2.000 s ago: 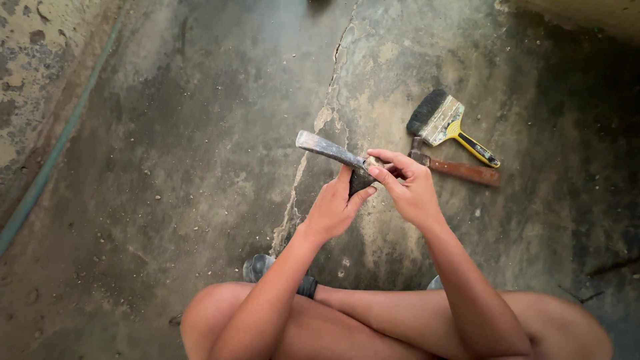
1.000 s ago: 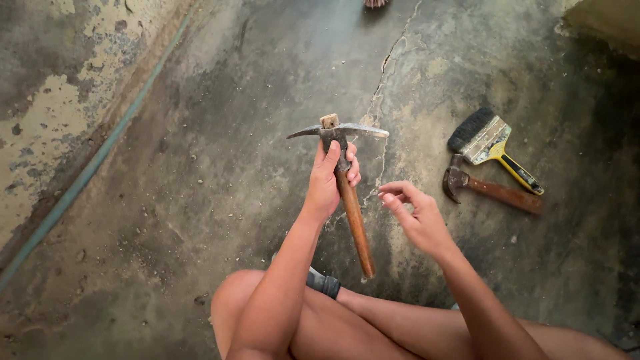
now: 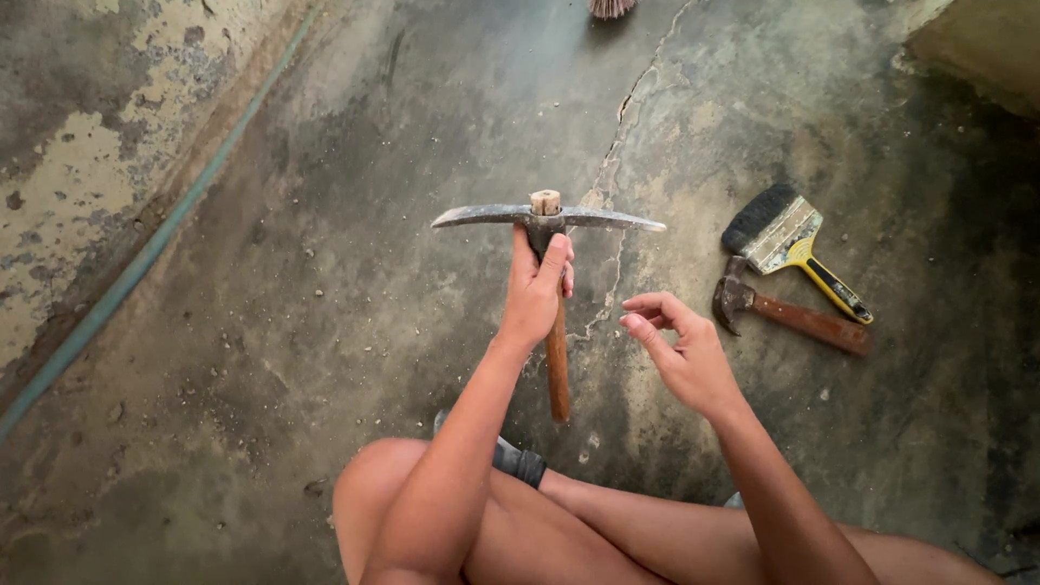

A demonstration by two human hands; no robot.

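My left hand point(image 3: 536, 296) grips a small hand pickaxe point(image 3: 557, 349) just below its metal head. The head lies crosswise, one end broader and the other narrower, and the wooden handle's top pokes out above it. The handle points down toward my legs. My right hand point(image 3: 686, 353) is held apart to the right of the handle, fingers curled with a gap between thumb and fingertips, touching no tool. Farther right, a claw hammer point(image 3: 800, 321) with a wooden handle lies on the floor beside a wide paintbrush point(image 3: 784, 231) with dark bristles and a yellow and black handle.
The cracked concrete floor point(image 3: 366, 268) has small crumbs scattered over it. Along the peeling wall at left runs a green hose point(image 3: 175, 219). Bristles of a brush or broom point(image 3: 612, 8) show at the top edge. My crossed legs point(image 3: 569, 536) fill the bottom.
Two seconds ago both hands were at the pickaxe head; my right hand has since come away. The pickaxe has turned so its handle shows pointing downward. The view has shifted somewhat.
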